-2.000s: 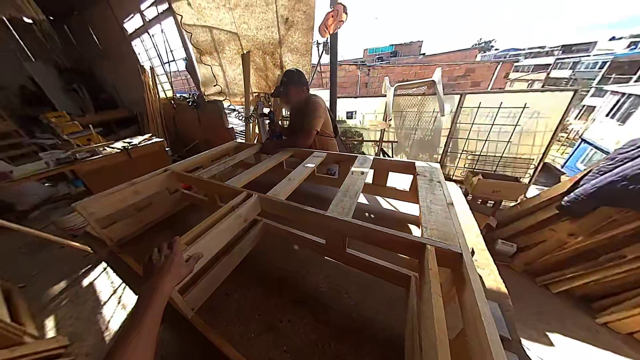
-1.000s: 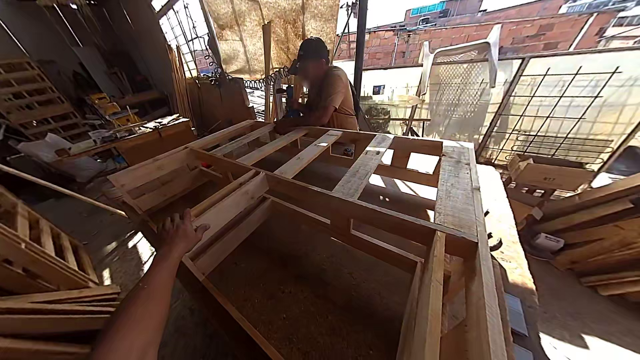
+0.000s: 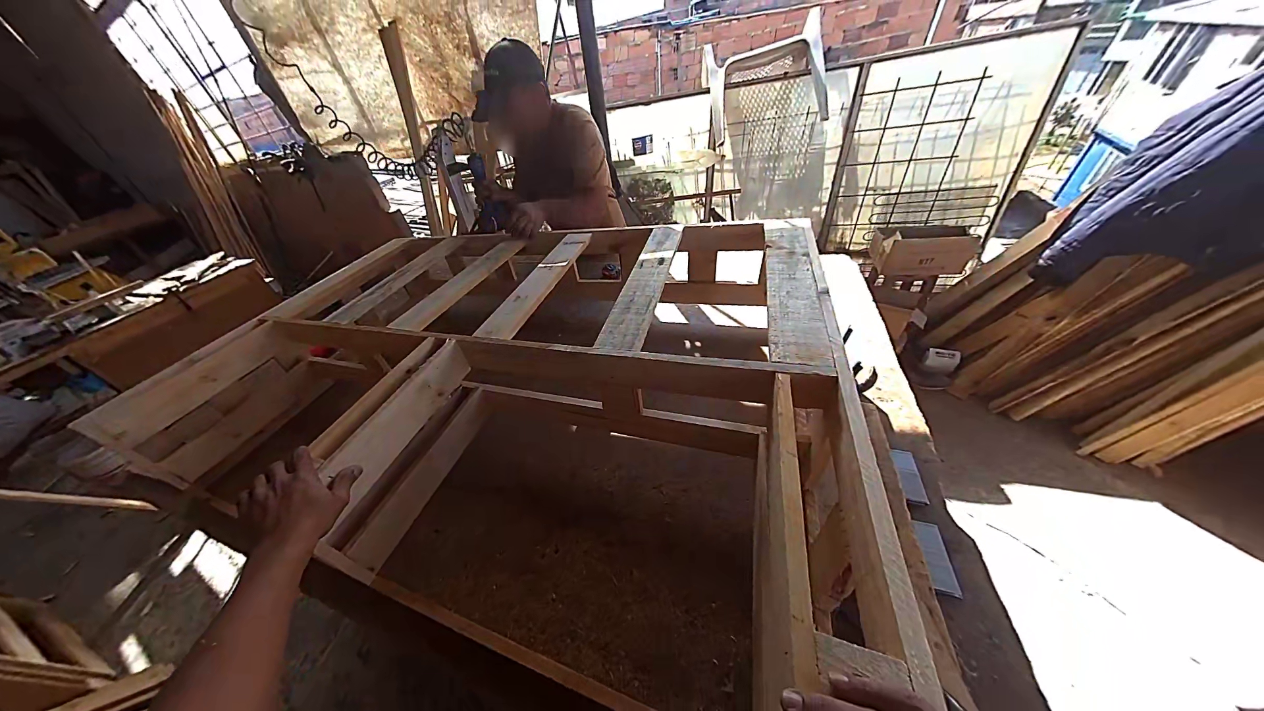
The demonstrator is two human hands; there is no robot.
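Note:
A large wooden frame (image 3: 592, 360) with crosspieces and slats spans the view. My left hand (image 3: 294, 499) rests on its near left part, at the end of a pale inner board (image 3: 403, 434), fingers spread over the edge. At the bottom right edge my right hand (image 3: 859, 694) is partly in view, touching the near end of the frame beside an upright-edged wooden rail (image 3: 785, 553); most of it is cut off. Across the frame a person in a dark cap (image 3: 553, 148) leans over the far side, with a dark blue tool (image 3: 489, 202) at their hands.
Stacked boards (image 3: 1136, 346) under a dark blue cloth (image 3: 1165, 178) lie at right, near a cardboard box (image 3: 923, 252). A cluttered workbench (image 3: 148, 321) stands at left, with more wood (image 3: 59, 662) at bottom left. A coiled hose (image 3: 365, 148) hangs behind the frame.
My right hand has come into view at the bottom right edge. My left hand stays on the near left part of the frame. The view has shifted.

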